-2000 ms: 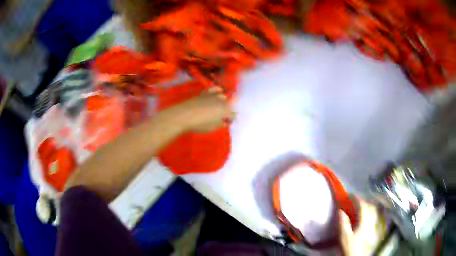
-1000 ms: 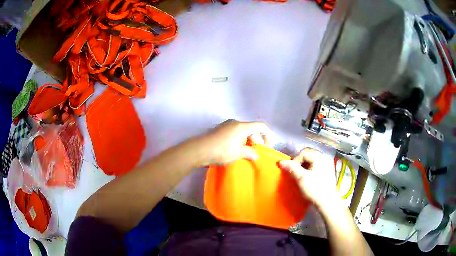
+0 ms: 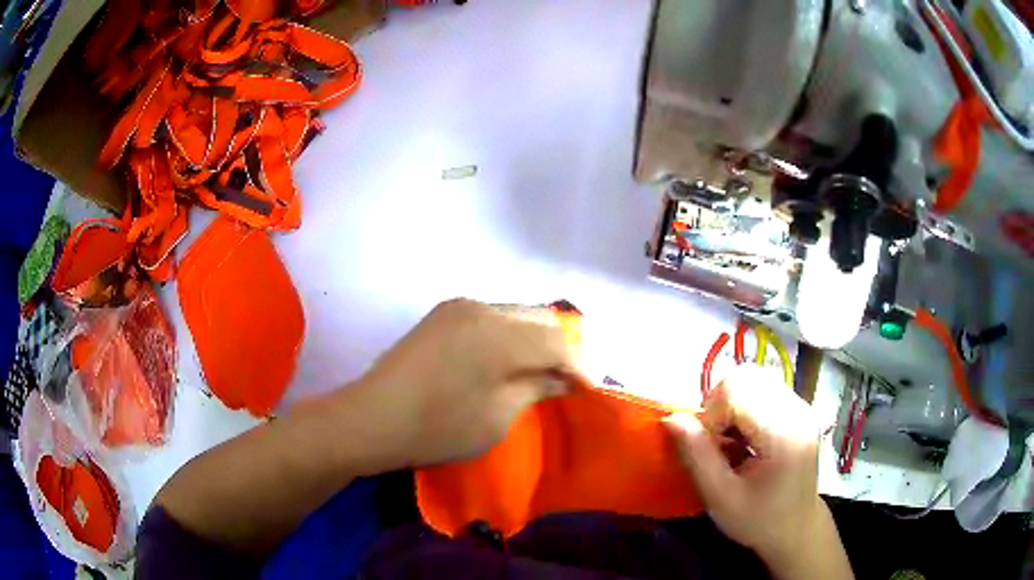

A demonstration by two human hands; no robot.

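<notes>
An orange panel [image 3: 612, 459] hangs between my hands at the table's front edge, its lower part over my lap. My left hand [image 3: 482, 368] grips its upper left, where a piece of the side band loop [image 3: 567, 312] with a dark bit shows at my fingers; most of the band is hidden. My right hand [image 3: 754, 448] pinches the panel's upper right edge between thumb and fingers. The panel's upper edge is pulled fairly straight between the hands.
The sewing machine [image 3: 737, 91] stands at right, its lit needle area [image 3: 726, 244] beyond my right hand. Scissors [image 3: 771, 349] lie behind that hand. Orange loops [image 3: 244, 113] spill from a carton [image 3: 57, 125] at left, above stacked panels [image 3: 240, 317] and plastic bags [image 3: 119, 385].
My hands have shifted their grip on the orange work and turned it, and its upper edge is now stretched between them. The view has shifted, with the machine now further left in the picture.
</notes>
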